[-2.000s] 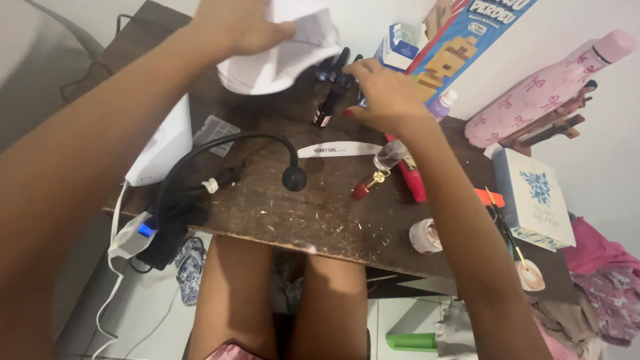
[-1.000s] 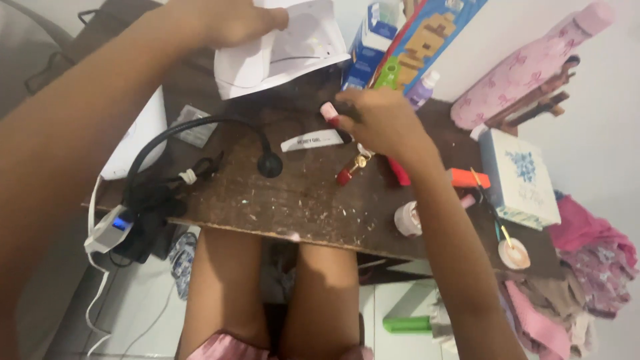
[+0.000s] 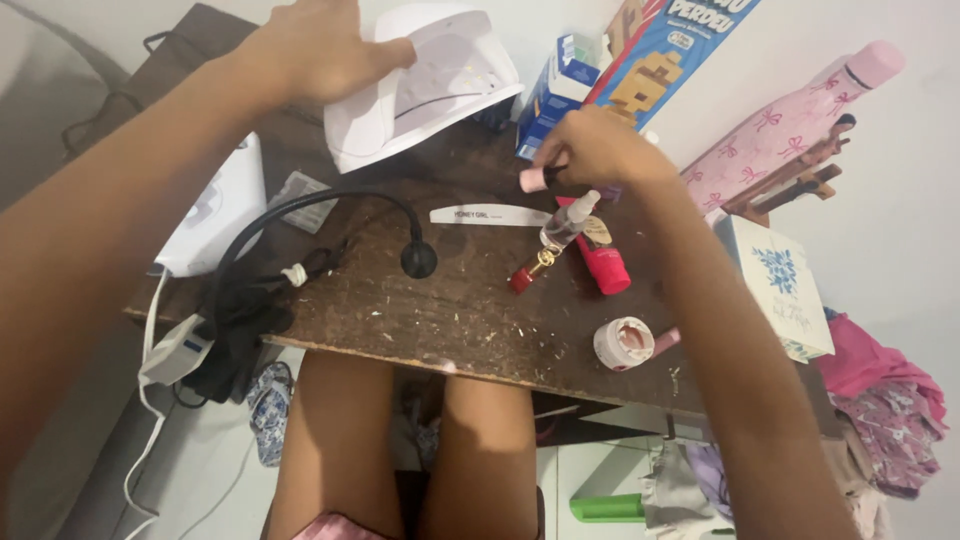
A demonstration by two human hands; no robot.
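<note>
My left hand [image 3: 330,56] grips the side of a white nail lamp [image 3: 457,64], tilted so its inside with small lights shows. In my right hand [image 3: 589,146] is a small nail polish bottle [image 3: 534,180] with a pink end, near the blue box [image 3: 559,94]. Below it a white nail file [image 3: 491,215] lies on the dark wooden desk [image 3: 420,315]. Beside the file are a clear spray bottle [image 3: 568,219], a red tube [image 3: 602,255] and a small red bottle with a gold ring [image 3: 532,271]. An uncapped jar [image 3: 624,343] stands near the front edge.
A black gooseneck lamp [image 3: 418,259] arches over the desk. At left are a white device [image 3: 217,206] and a charger [image 3: 178,350] with cables. A pink bottle [image 3: 795,127], a game box [image 3: 664,64] and a white box with a blue design [image 3: 780,281] stand at right.
Two seconds ago my right hand was by dark bottles beside the lamp; now it holds a pink-ended bottle. My left hand has turned the white lamp so that more of its inside shows.
</note>
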